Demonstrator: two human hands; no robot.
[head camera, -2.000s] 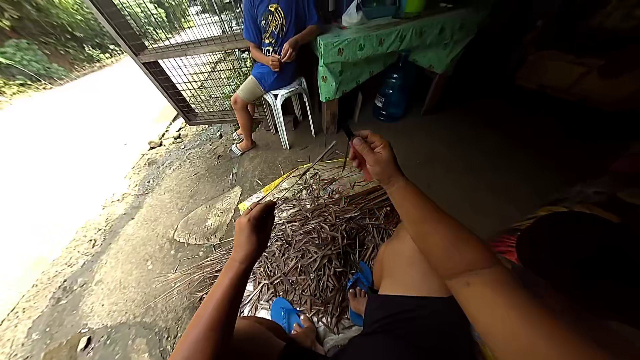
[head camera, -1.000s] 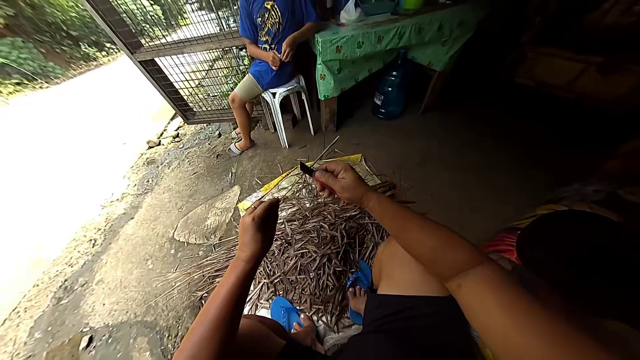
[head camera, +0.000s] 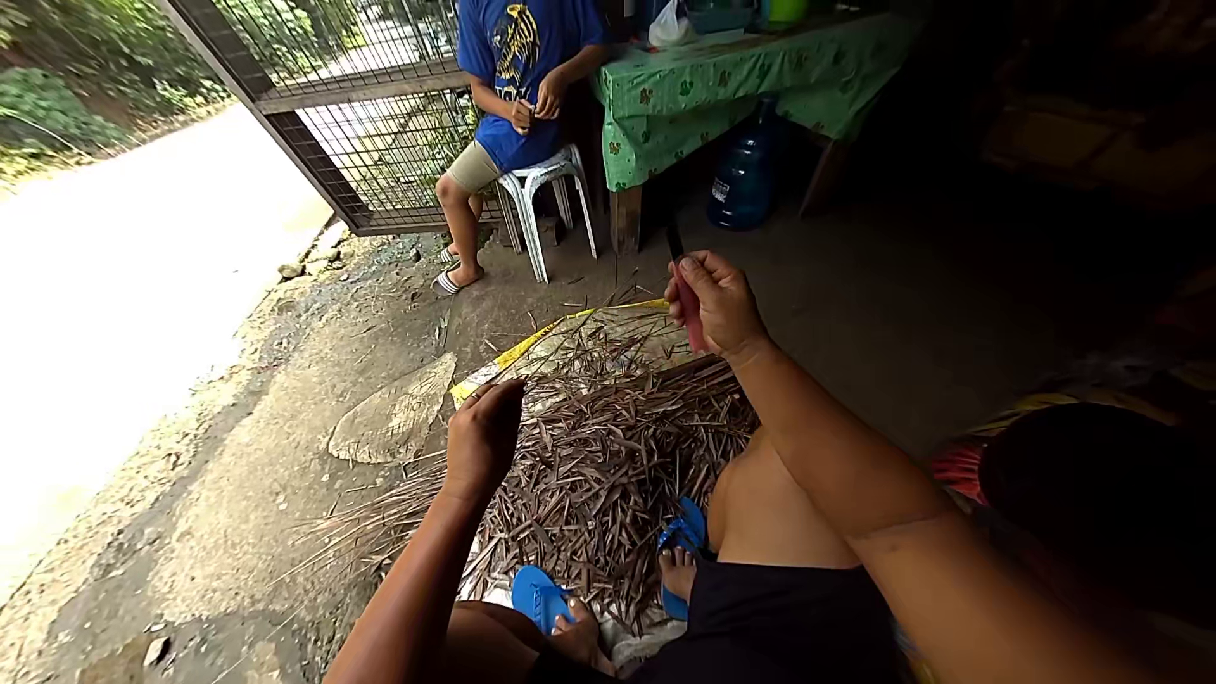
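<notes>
My right hand (head camera: 712, 302), raised right of centre, grips a knife by its pinkish-red handle (head camera: 689, 309), its dark blade pointing up. To the left and lower, my left hand (head camera: 486, 435) is closed, fingertips together, around what looks like thin dry plant stalks; its grip is partly hidden by the back of the hand. Below and between both hands lies a heap of brown dry leaf strips and stalks (head camera: 598, 475), on a pale sheet with a yellow edge (head camera: 532, 350). Longer thin stalks (head camera: 380, 518) stick out of the heap at its left.
My feet in blue flip-flops (head camera: 539, 598) rest at the heap's near edge. Ahead, a person (head camera: 527, 85) sits on a white plastic stool (head camera: 541, 195) beside a table with a green cloth (head camera: 684, 104). A blue water jug (head camera: 743, 185) stands beneath it. A metal-mesh gate (head camera: 370, 95) is behind.
My right hand has moved right and up, away from my left hand, with the knife's blade now pointing upward. My left hand has stayed nearly in place.
</notes>
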